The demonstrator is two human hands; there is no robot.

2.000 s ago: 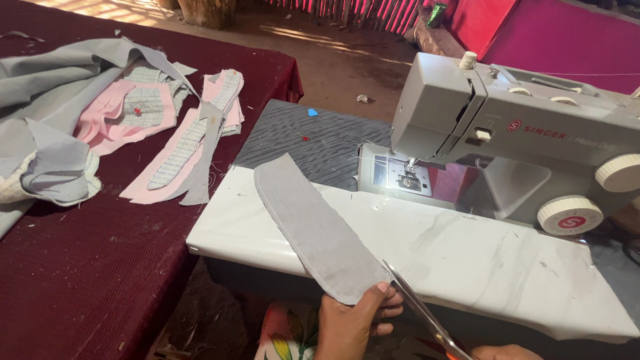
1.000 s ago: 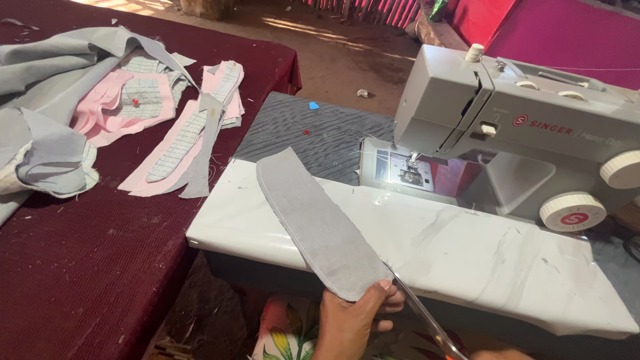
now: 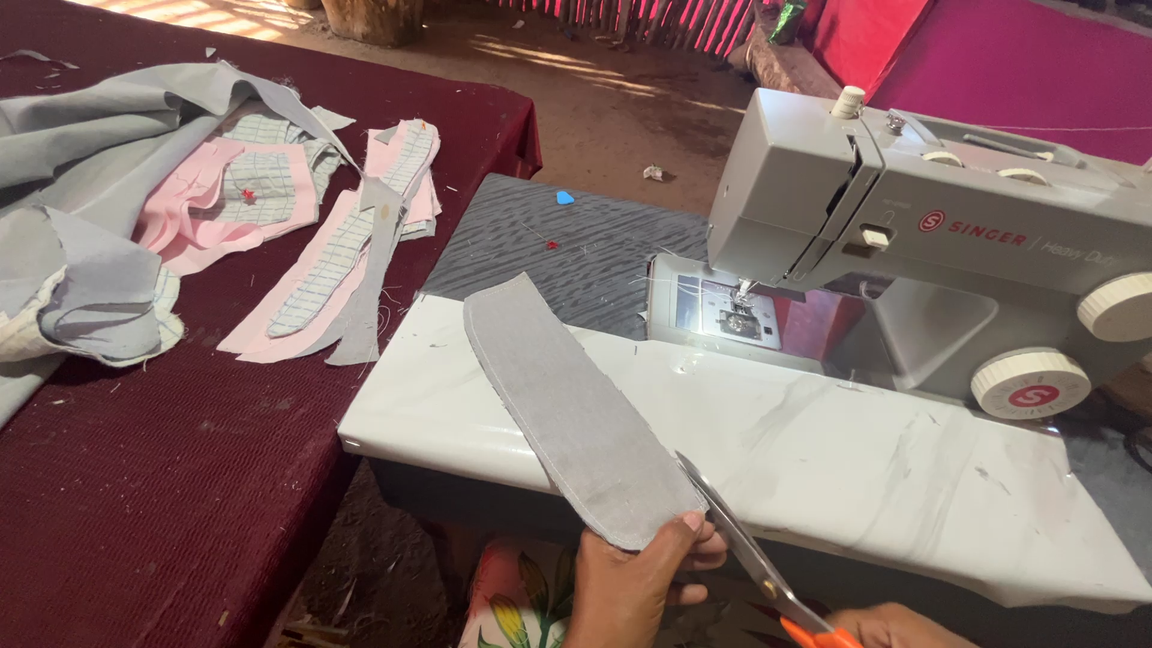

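Observation:
My left hand (image 3: 643, 576) pinches the near end of a long grey fabric piece (image 3: 576, 414) between thumb and fingers. The piece has a line of stitching along its curved edge and slants over the white marble-patterned cover. At the bottom edge, my right hand (image 3: 895, 625), partly out of frame, holds orange-handled scissors (image 3: 756, 558). Their blades lie at the right edge of the fabric, close to my left fingertips. A grey Singer sewing machine (image 3: 909, 234) stands beyond, with its lamp lit over the needle area.
On the dark red cloth-covered table (image 3: 198, 450) at left lie a heap of grey fabric (image 3: 108, 126), pink pieces (image 3: 193, 211) and checked strips (image 3: 324, 279). A blue chip (image 3: 564, 197) and a small red item (image 3: 552, 245) sit on the dark machine table (image 3: 504, 225).
The scissors' blades have shifted slightly at the fabric's right edge. My left hand keeps its hold on the grey piece.

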